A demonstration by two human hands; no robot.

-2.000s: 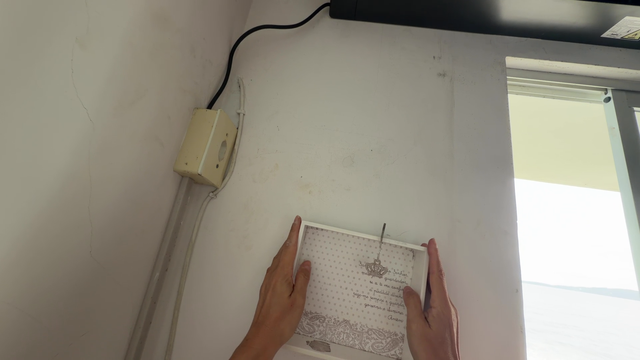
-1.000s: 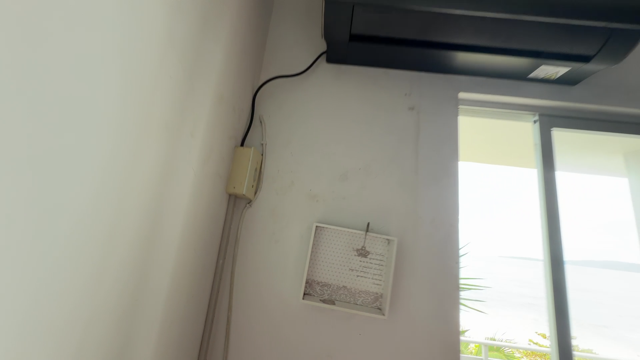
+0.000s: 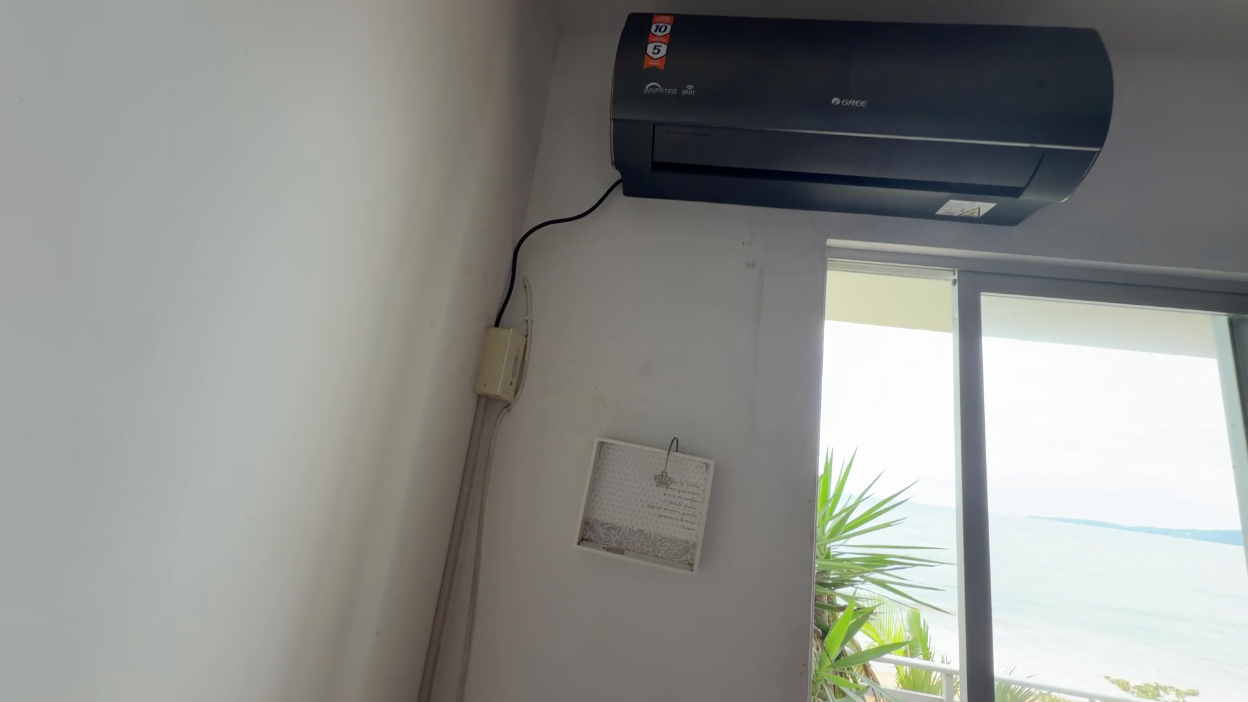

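Note:
Neither my left hand nor my right hand is in the view. A square, shallow white-framed wall decoration [image 3: 639, 531] hangs a little tilted on the wall. Its backing is dotted, with a grey lace-like band along the bottom and some lines of writing. A small crown-shaped ornament [image 3: 663, 479] is at its upper part, below a thin dark hook [image 3: 673, 448] that rises over the top edge of the frame.
Above is a black Gree air conditioner [image 3: 858, 107]. Its black cable [image 3: 546, 223] runs to a cream electrical box [image 3: 500, 363] near the wall corner, with conduits [image 3: 461, 546] below. On the right stands a sliding window [image 3: 969, 439], with green plants [image 3: 848, 556] and a railing outside.
Two seconds ago both hands held the frame's sides; by one second ago they had left it and gone out of view. The view has moved back and up, showing the whole air conditioner.

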